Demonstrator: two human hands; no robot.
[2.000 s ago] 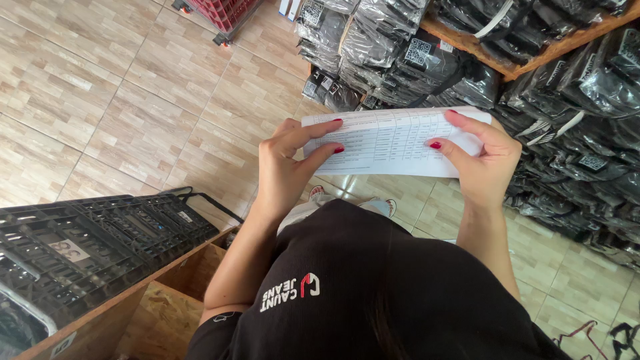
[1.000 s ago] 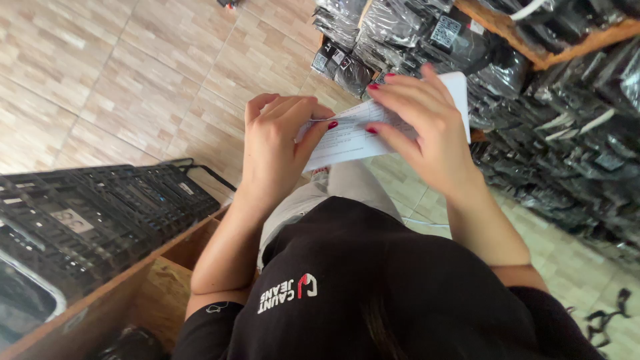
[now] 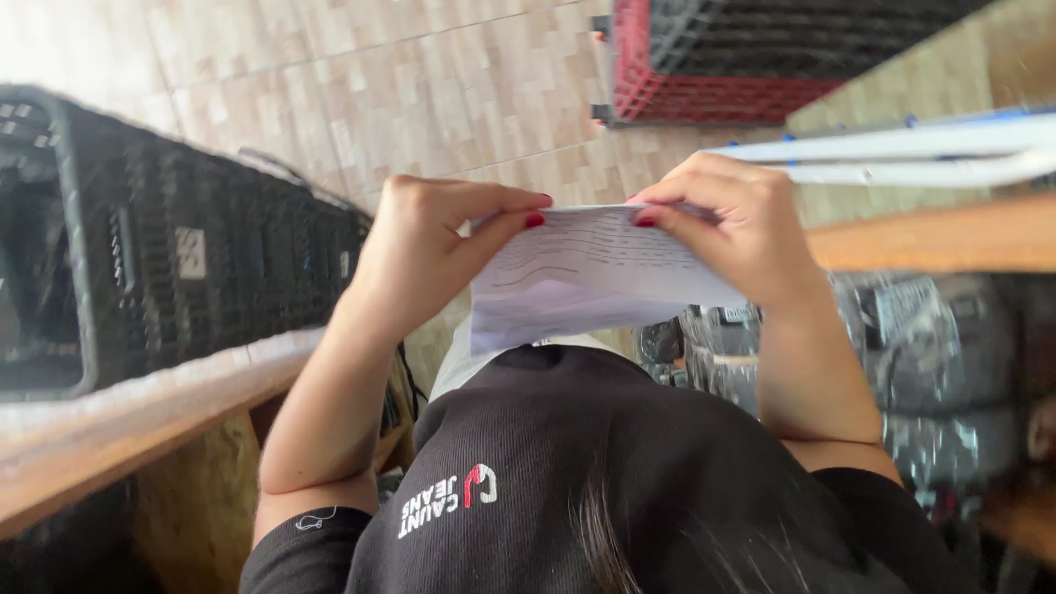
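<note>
A folded sheet of printed paper (image 3: 602,268) is held up in front of my torso, its top edge pinched from both sides. My left hand (image 3: 437,243) grips the upper left part between thumb and fingers. On the other side my right hand (image 3: 734,227) pinches the upper right part the same way. The lower part of the paper hangs loose and bends toward my black shirt. Rows of print cover the side facing me.
Black plastic crates (image 3: 190,239) stand on a wooden shelf (image 3: 181,404) at left. A red and black crate (image 3: 701,91) on small casters is on the tiled floor ahead. At right, plastic-wrapped dark garments (image 3: 932,355) lie below a wooden board (image 3: 932,235), near white rails (image 3: 891,148).
Both hands have moved apart along the paper, which they held bunched close together a second ago. The view has turned, bringing the red and black crate and white rails into sight.
</note>
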